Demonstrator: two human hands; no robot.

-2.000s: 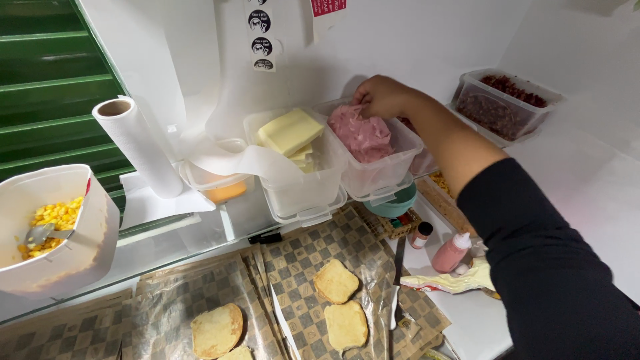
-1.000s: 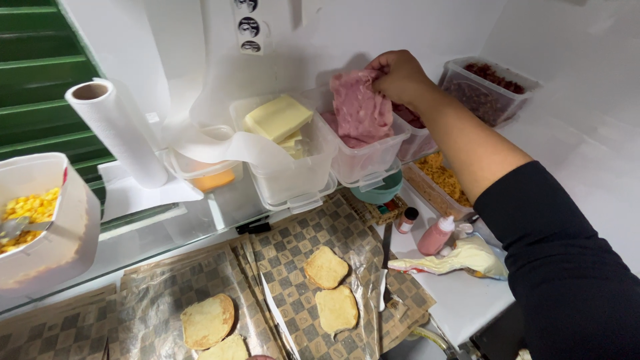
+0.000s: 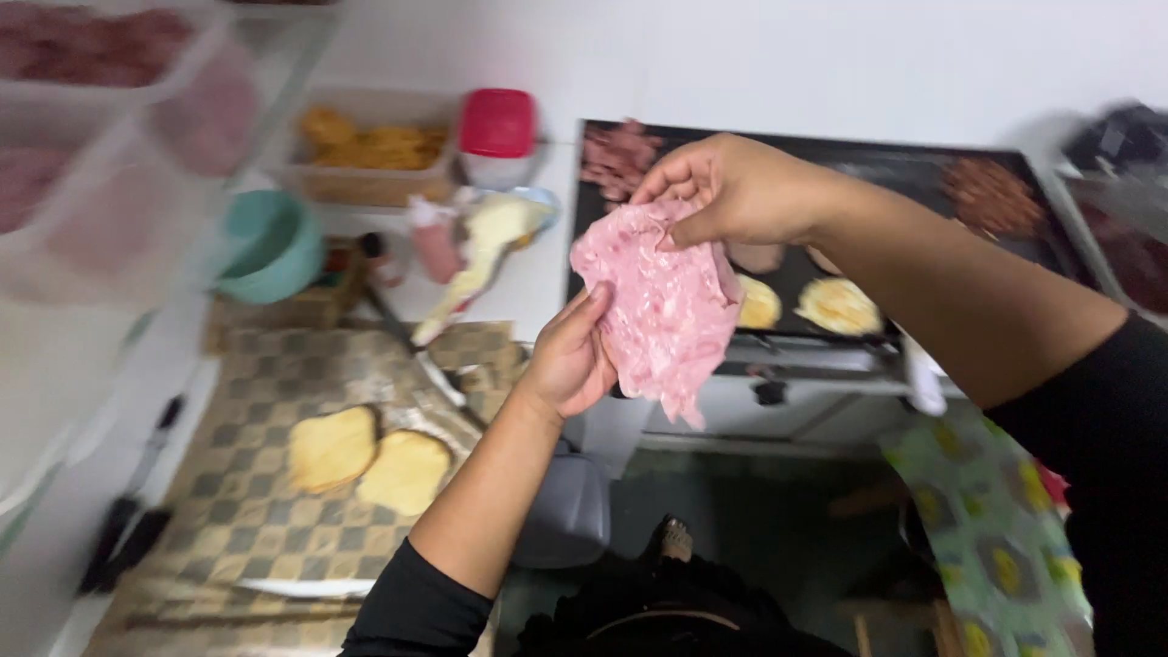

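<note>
Both my hands hold a floppy pink slice of ham in front of the black griddle. My right hand pinches its upper edge between thumb and fingers. At its left side, my left hand grips it, thumb on top. Behind and beside the ham, the griddle carries chopped pink meat, ground meat, round patties and fried eggs. Two bread halves lie on checkered paper at the lower left.
Plastic tubs of pink meat stand at the upper left. Near the griddle are a tub of yellow-orange food, a red-lidded container, a teal bowl, a pink squeeze bottle and a piping bag. A knife lies by the paper.
My right hand has lifted the pink ham out of its tub and brought it over near the griddle. My left hand has come into view, holding it too. The view has swung right.
</note>
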